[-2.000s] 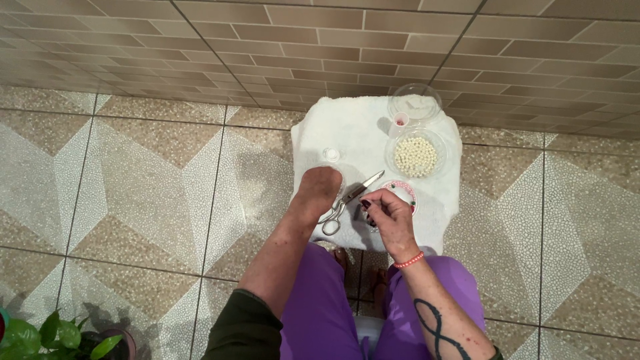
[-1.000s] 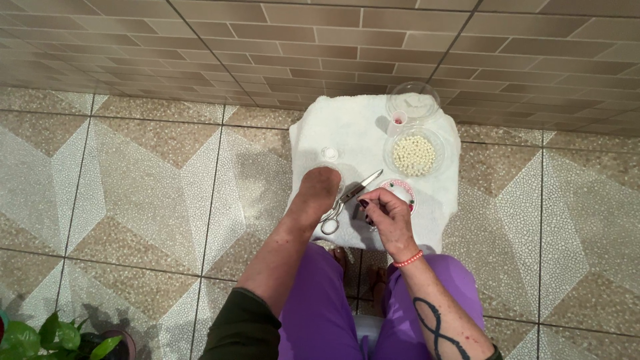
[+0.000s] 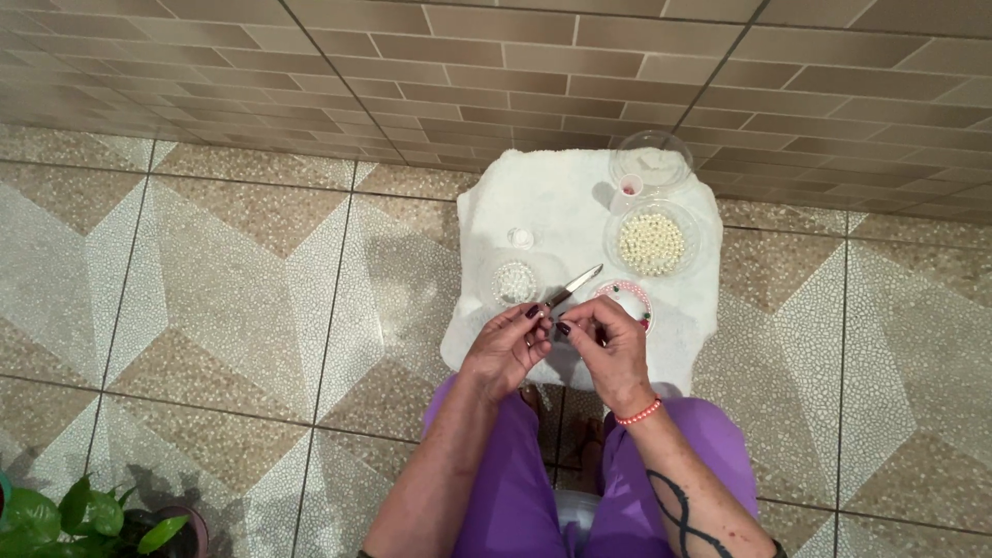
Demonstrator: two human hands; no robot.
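Note:
My left hand [image 3: 508,346] pinches a tiny pale bead between thumb and index fingertip, over the near edge of the white towel [image 3: 566,194]. Close to its right, my right hand [image 3: 612,345] has thumb and index finger pressed together; whatever is between them is too small to tell. Scissors [image 3: 572,287] lie behind the hands, their handles hidden. A ring of pink beads with a few green and red ones [image 3: 626,291] sits partly under my right hand. Clear beads fill a small dish [image 3: 514,282] beyond my left hand. Cream pearl beads [image 3: 651,244] lie in a clear bowl.
At the towel's back right are a clear empty-looking container [image 3: 651,159] and a small cup with red bits [image 3: 630,186]. A small clear piece [image 3: 521,237] rests at the left. A brick-patterned tiled wall [image 3: 535,85] rises behind; a potted plant [image 3: 85,515] stands at lower left.
My left hand has come back from above the small dish toward my right hand, uncovering the clear beads. The scissors' handles, visible before, are now covered by the hands.

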